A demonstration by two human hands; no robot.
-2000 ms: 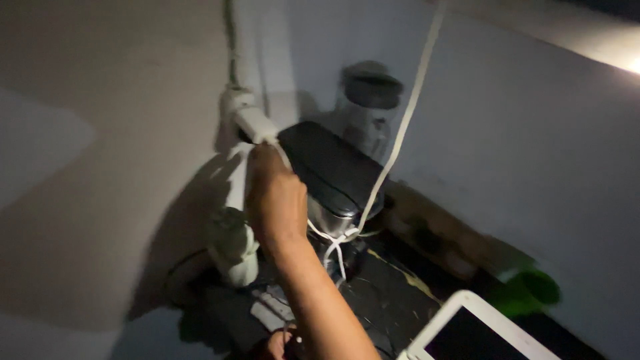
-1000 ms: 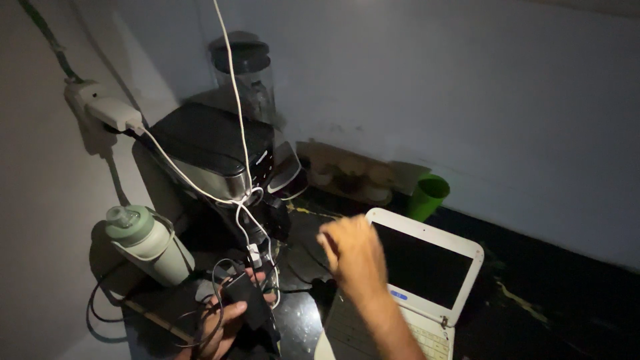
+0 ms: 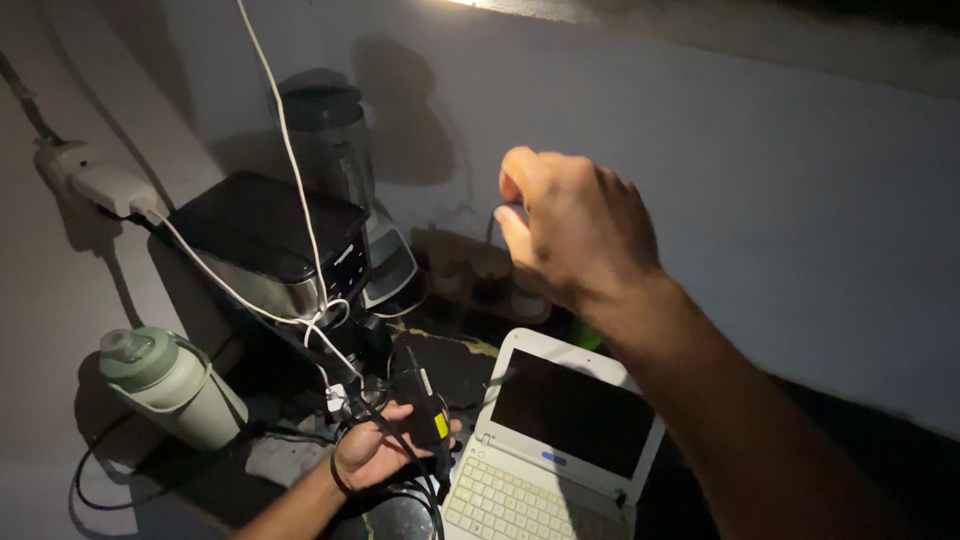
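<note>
My left hand (image 3: 382, 450), palm up at the lower middle, holds a black power adapter (image 3: 421, 405) with a yellow label; black cables trail around it and the wrist. My right hand (image 3: 585, 217) is raised above a white laptop (image 3: 544, 457), thumb and index finger bent toward each other. A thin dark cord (image 3: 491, 225) shows by its fingertips; whether the fingers pinch it is unclear. The laptop stands unfolded with a dark screen. A white cable (image 3: 292, 161) hangs in front of a black and silver appliance (image 3: 262, 240) and is knotted with another white cable.
A green-lidded bottle (image 3: 176, 386) stands at the left. White plugs sit in a wall outlet (image 3: 64, 161) above it. Behind the appliance is a blender (image 3: 330, 142). Cups or jars (image 3: 495, 281) stand by the wall, and part of a green cup (image 3: 589, 336) shows behind the laptop.
My right hand, near the wall plug two seconds ago, was over the laptop one second ago and is now raised higher. My left hand still holds the adapter seen one second ago.
</note>
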